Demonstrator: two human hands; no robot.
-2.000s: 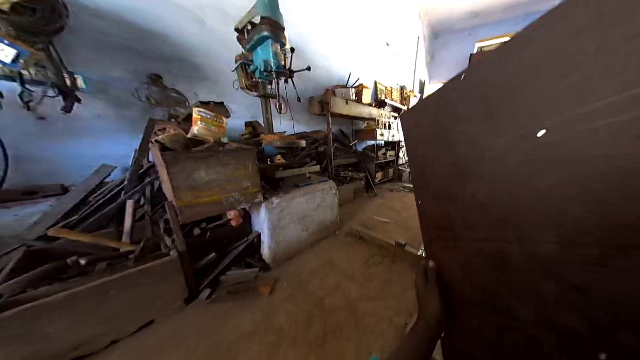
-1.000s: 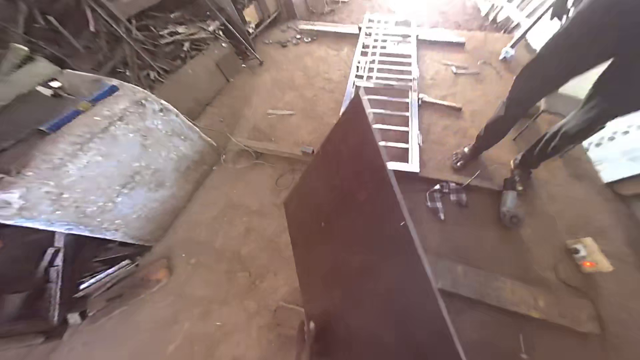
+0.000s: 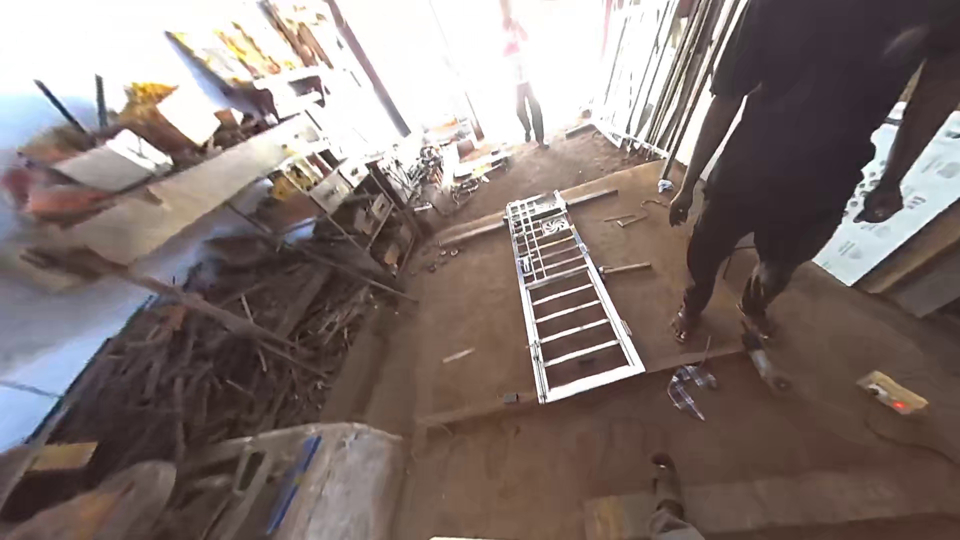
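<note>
Neither my left hand nor my right hand is in view. A foot below a trouser cuff (image 3: 666, 499) shows at the bottom edge. Ahead on the dirt floor lies a long white metal frame (image 3: 577, 322) with crossbars, a grid and a round ornament toward its far end. Scraps of metal tube (image 3: 626, 268) lie beside it. To its near right are a checked cloth (image 3: 690, 390) and what looks like a handheld power tool (image 3: 766, 367). Farther right sits a socket board (image 3: 892, 393) with a red light and a cable.
A person in dark clothes (image 3: 787, 135) stands to the right of the frame, hands lowered. Another person (image 3: 529, 97) is in the bright opening. Scrap metal (image 3: 255, 330) and a cluttered shelf (image 3: 187, 195) line the left. A plank (image 3: 810, 499) lies at the near right.
The large dark panel has gone out of view, along with the hand seen near it. My view has swung right from the drill press wall and now tilts toward the doorway.
</note>
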